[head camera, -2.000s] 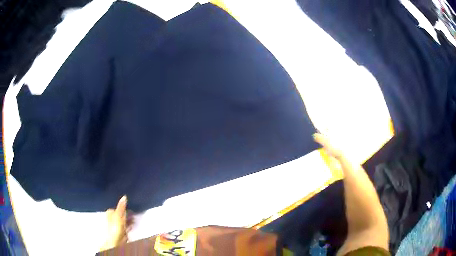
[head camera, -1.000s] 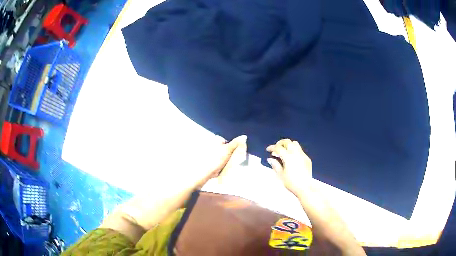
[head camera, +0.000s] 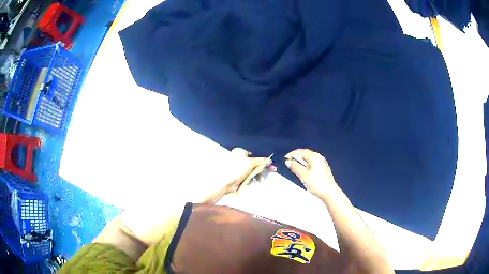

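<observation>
The large navy garment body lies spread on the white table, with folds near its upper middle. My left hand is at its near edge, fingers closed on a thin beige card, seen nearly edge-on. A fingertip shows at the cloth edge beside the card. My right hand is just to the right, over the cloth, pinching a short pale stick between thumb and fingers. A small gap separates the hands. I cannot tell whether the stick touches the cloth.
Blue crates and red stools stand on the blue floor to the left of the table. More dark cloth lies at the upper right. My brown apron is against the table's near edge.
The view has swung left since the oldest frame, bringing crates and stools in. My hands have come together at the cloth edge. Since one second ago, the card has tilted up in my left fingers.
</observation>
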